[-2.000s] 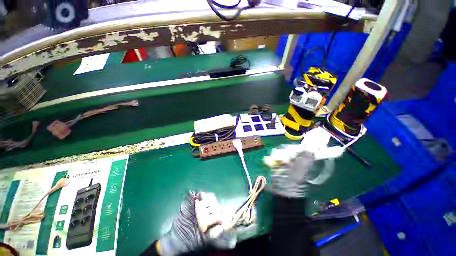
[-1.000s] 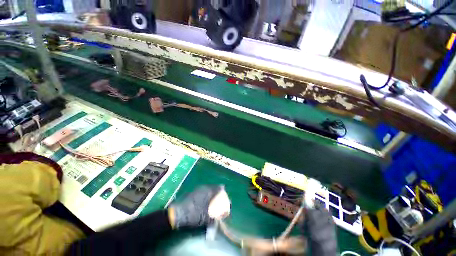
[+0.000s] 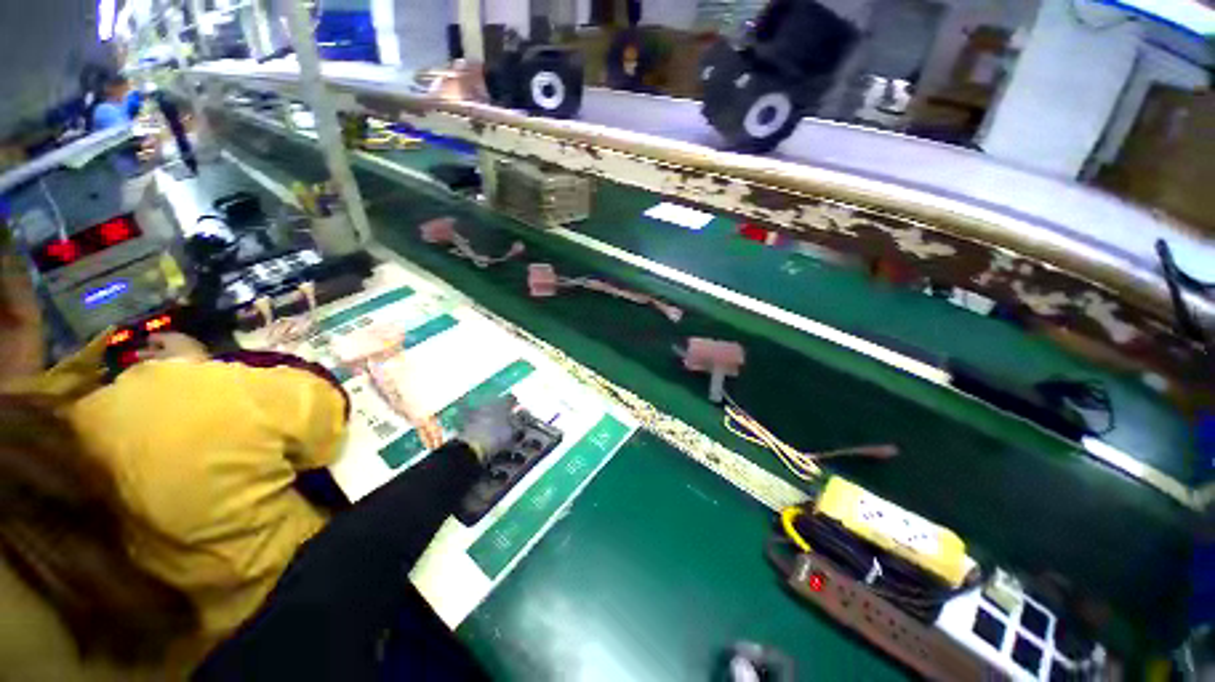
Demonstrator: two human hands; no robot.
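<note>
My left hand, in a grey glove, reaches over the printed packaging sheet, beside the pinkish cord end of a corded unit lying there. Its fingers are blurred; I cannot tell whether they grip the cord. A pink corded socket unit lies on the green conveyor with its cord trailing right. The brown power strip with a red switch lies at the lower right, in front of a yellow-edged white strip. A small grey shape is cut by the bottom edge; I cannot tell if it is my right hand.
A person in a yellow jacket is close on the left, beside devices with red displays. More pink units lie on the conveyor. A white power strip is at lower right. A shelf runs above.
The view has swung left. My left hand no longer holds the pale unit and is now over the sheet. A pink unit with its cord now lies on the conveyor near the strips.
</note>
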